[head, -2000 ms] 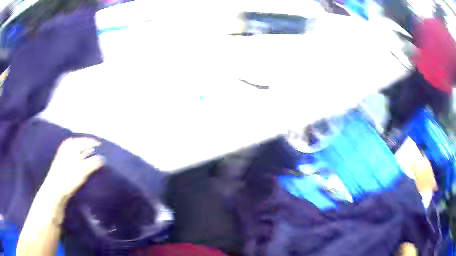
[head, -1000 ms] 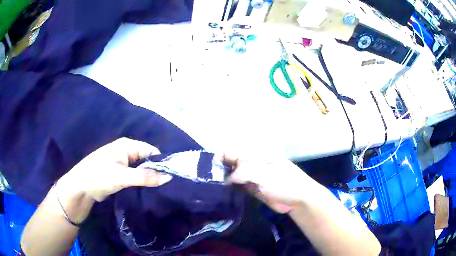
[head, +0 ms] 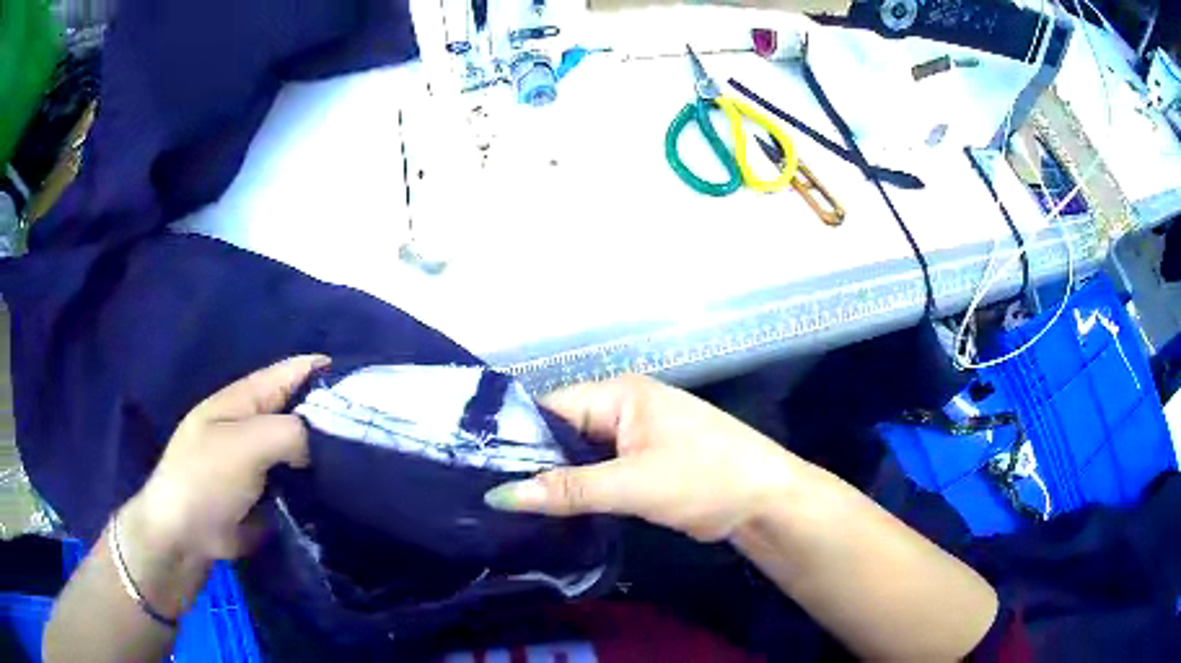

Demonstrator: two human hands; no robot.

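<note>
Dark navy cloth (head: 272,304) spreads over the left of the white table and down to the lap, with a round opening near me. A whitish band with a dark patch (head: 402,400) shows along the top of the opening. My left hand (head: 233,453) pinches the opening's left side. My right hand (head: 648,460) grips its right side, thumb on the navy cloth and fingers behind the pale band. A pale frayed raw edge (head: 570,583) shows at the lower side of the opening.
Fabric scissors (head: 706,149), orange-brown snips (head: 816,194) and a thin black tool (head: 894,176) lie on the table. The presser foot area (head: 482,130) is at top centre. A measuring tape (head: 725,330) runs along the front edge. A blue crate (head: 1088,389) is at right.
Both hands still hold the opening. The pale band is now spread wider and turned toward me, and my right thumb lies on the navy cloth. The camera view has shifted slightly.
</note>
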